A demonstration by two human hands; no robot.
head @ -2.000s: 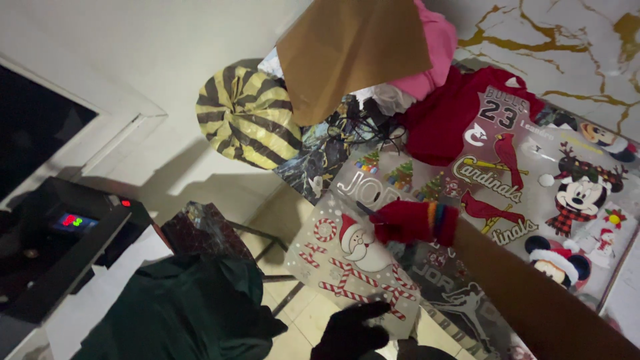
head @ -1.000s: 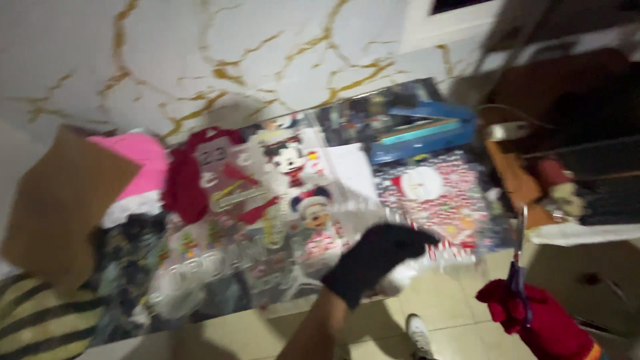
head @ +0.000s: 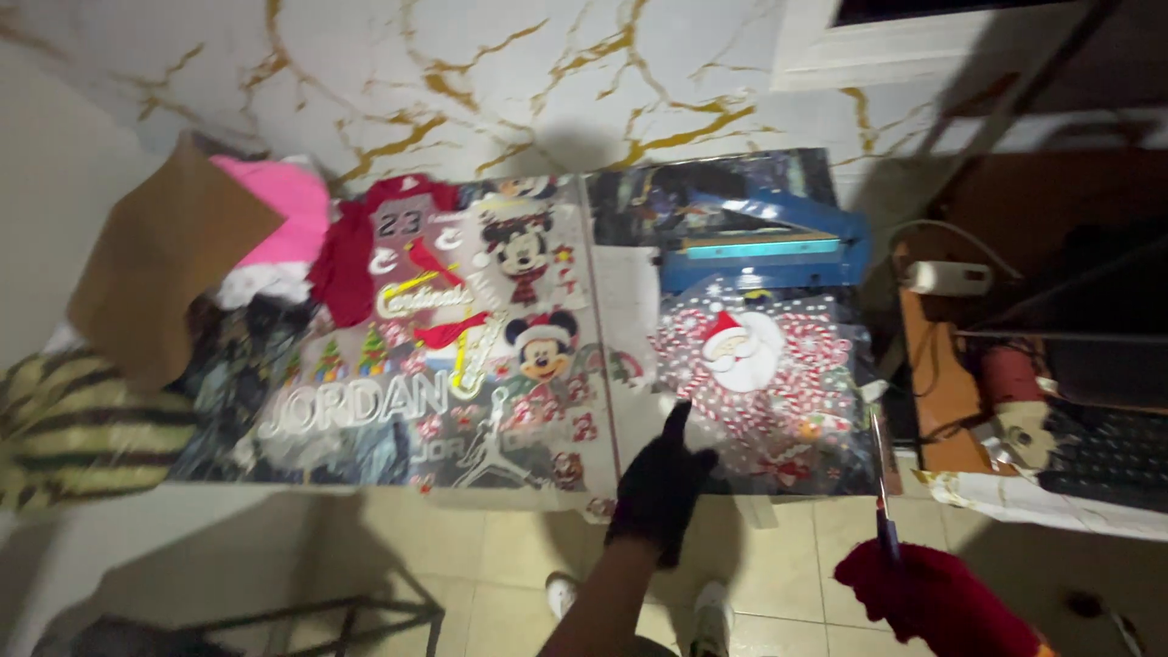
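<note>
My left hand (head: 662, 488), in a black glove, is over the front edge of a table, its index finger extended toward printed transfer films with a Santa face (head: 741, 351) and candy canes. Whether the fingertip touches the film cannot be told. My right hand (head: 935, 593), in a red glove, is shut on a pair of scissors (head: 883, 516) with blue handles, blades pointing up beside the table's right end. Left of my left hand lie more clear films, bearing a cartoon mouse in a Santa hat (head: 540, 347), red birds and large white lettering (head: 356, 404).
A blue tool or case (head: 762, 260) lies at the table's back right. Red garments (head: 351, 265), pink cloth (head: 283, 205) and brown card (head: 164, 265) are at the left. A desk with a keyboard (head: 1109, 465) stands right; a dark metal frame (head: 351, 607) stands below left.
The view has swung right along the table since two seconds ago. My right hand, near the films then, now holds scissors, first seen in it one second ago.
</note>
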